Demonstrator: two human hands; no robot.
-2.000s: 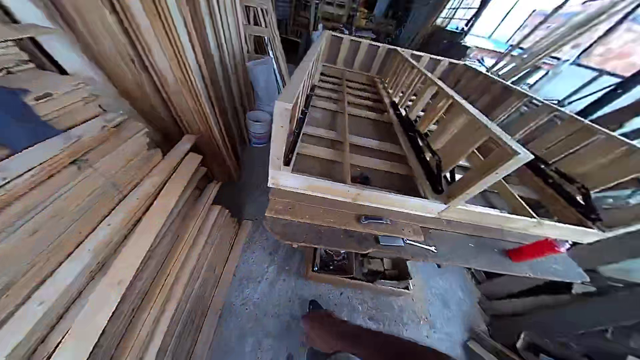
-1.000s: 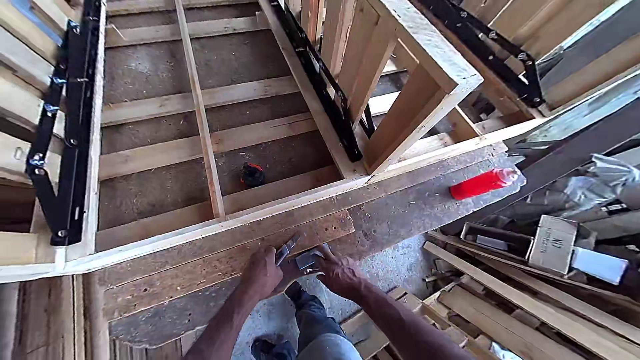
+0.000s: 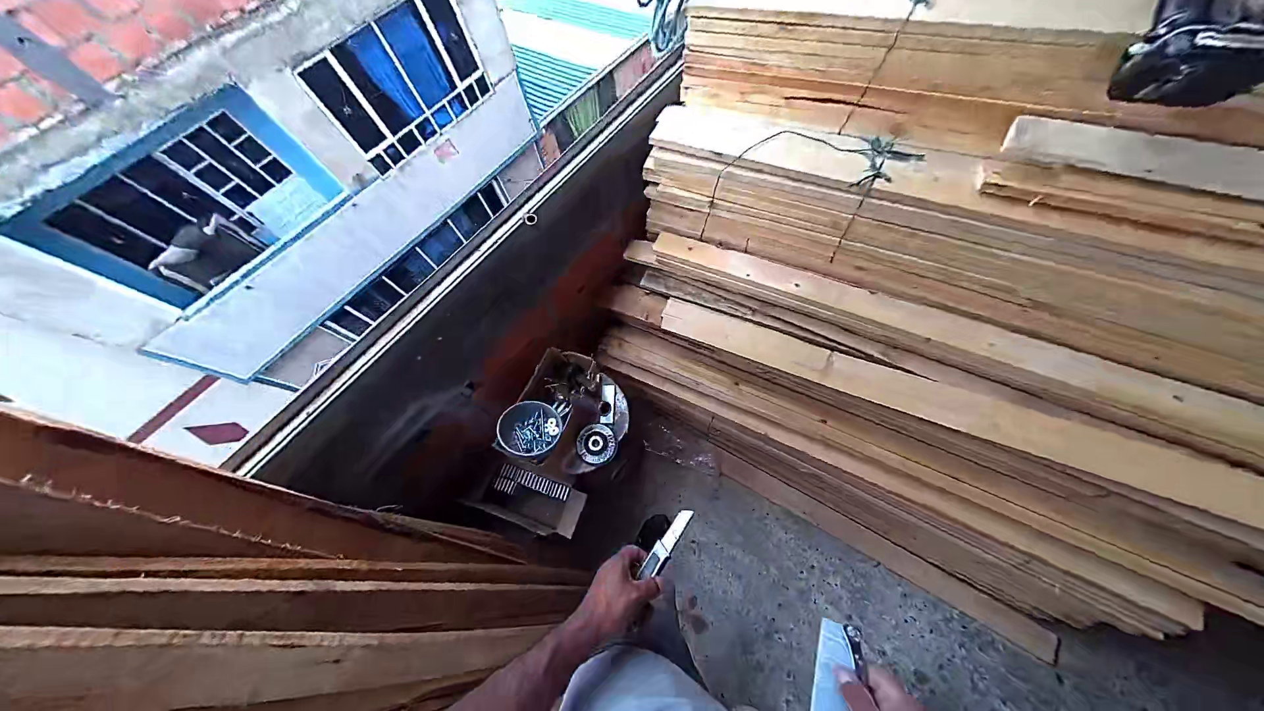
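Note:
My left hand grips a utility knife with its blade extended, above the concrete floor. At the lower edge, my right hand is closed on a flat, light-coloured metal tool whose exact kind is unclear; part of the hand is cut off by the frame. Beyond the left hand, in the corner, a bowl of screws or nails sits beside a round disc. An open box with rows of small metal pieces lies in front of them.
Long stacked boards fill the right side, the upper bundles tied with cord. More upright boards stand at lower left. A low dark wall runs diagonally behind the corner, with a building outside. Concrete floor lies between the stacks.
The view has swung far away from the wooden frame and bench to the corner by the wall. Both hands, over the bench one second ago, are now apart above the floor, each holding a tool.

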